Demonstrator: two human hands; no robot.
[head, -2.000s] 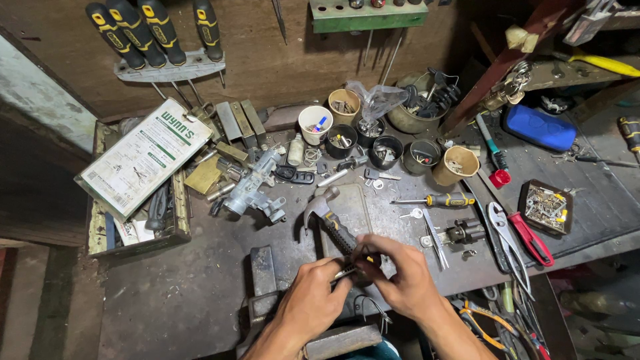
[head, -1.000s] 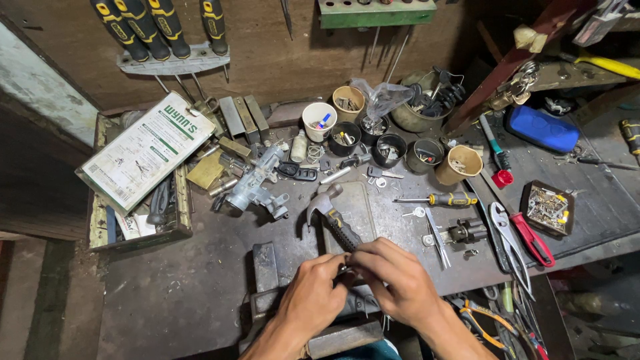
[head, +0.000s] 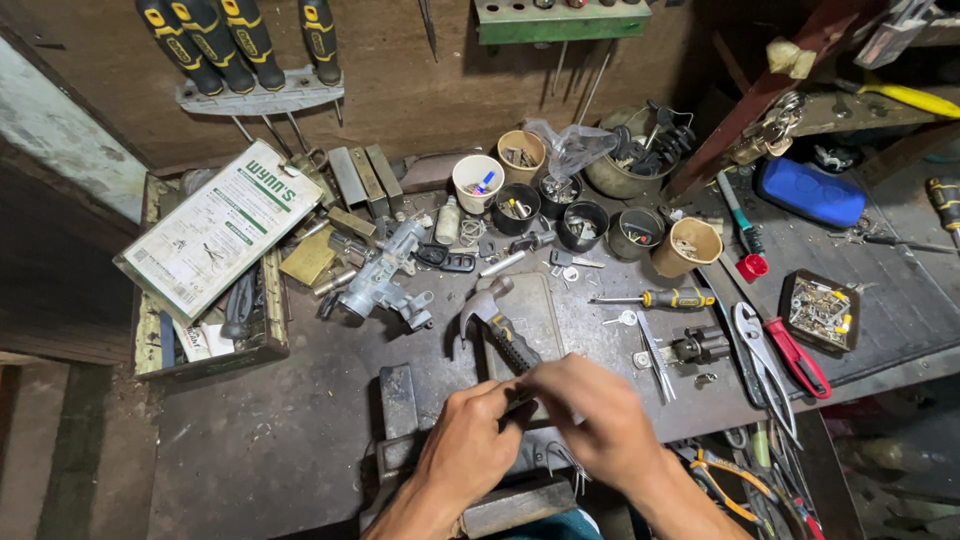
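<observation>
My left hand (head: 476, 431) is closed around a small dark object above the bench vise (head: 517, 506); fingers hide most of it. My right hand (head: 600, 409), blurred, bends over the same object from the right, its fingertips near my left fingers. Just beyond both hands lies a claw hammer (head: 514, 341), its head away from me and its grip end partly behind my right hand. A flat metal plate (head: 536, 300) is under the hammer. To the right are metal tweezers (head: 658, 360), a key (head: 621, 318), a screwdriver (head: 675, 298) and a lock cylinder (head: 701, 345).
An ignition lock housing (head: 382, 277) lies left of the hammer. Several cups of small parts stand behind, including a white paper cup (head: 477, 196). Slip-joint pliers (head: 761, 360) and a tray of pins (head: 821, 311) are at right. An open metal box (head: 277, 322) stands at left.
Two seconds ago a dark piece with a yellow mark showed at my right fingers; now it is not visible. My right hand has turned over, its back now facing up. The hammer has not moved.
</observation>
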